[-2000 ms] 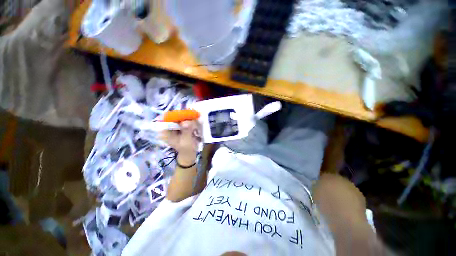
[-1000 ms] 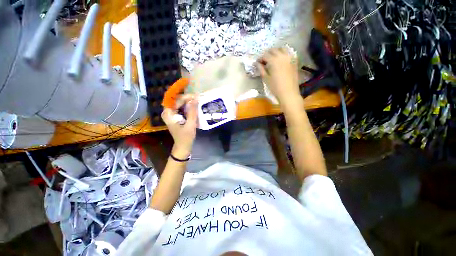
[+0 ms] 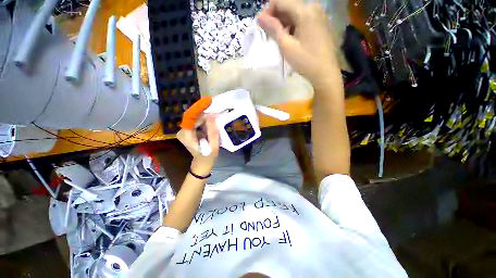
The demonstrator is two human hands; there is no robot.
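Observation:
A white camera housing (image 3: 235, 103) with a dark window panel (image 3: 239, 130) is held at the bench edge, tilted, its window side towards me. A white antenna (image 3: 273, 112) sticks out on its right. My left hand (image 3: 200, 133), with an orange finger cot (image 3: 196, 112), grips the housing's left side. My right hand (image 3: 296, 40) is raised over the mat near the small white pieces (image 3: 220, 35), its fingers bent. A limp white cloth or piece (image 3: 261, 50) shows just below its fingers; whether the hand holds it I cannot tell.
A black parts tray (image 3: 173, 65) lies left of the white pile. Stacked housings (image 3: 103, 92) with rods and thin wires stand at left. A box of loose housings (image 3: 117, 206) is below left. A dark tool (image 3: 359, 65) with a pale cord and hanging wire bundles (image 3: 435, 92) are at right.
My right hand has moved up and left across the mat, and the white cloth or piece now shows over the pile. The housing has turned and its antenna slants down to the right.

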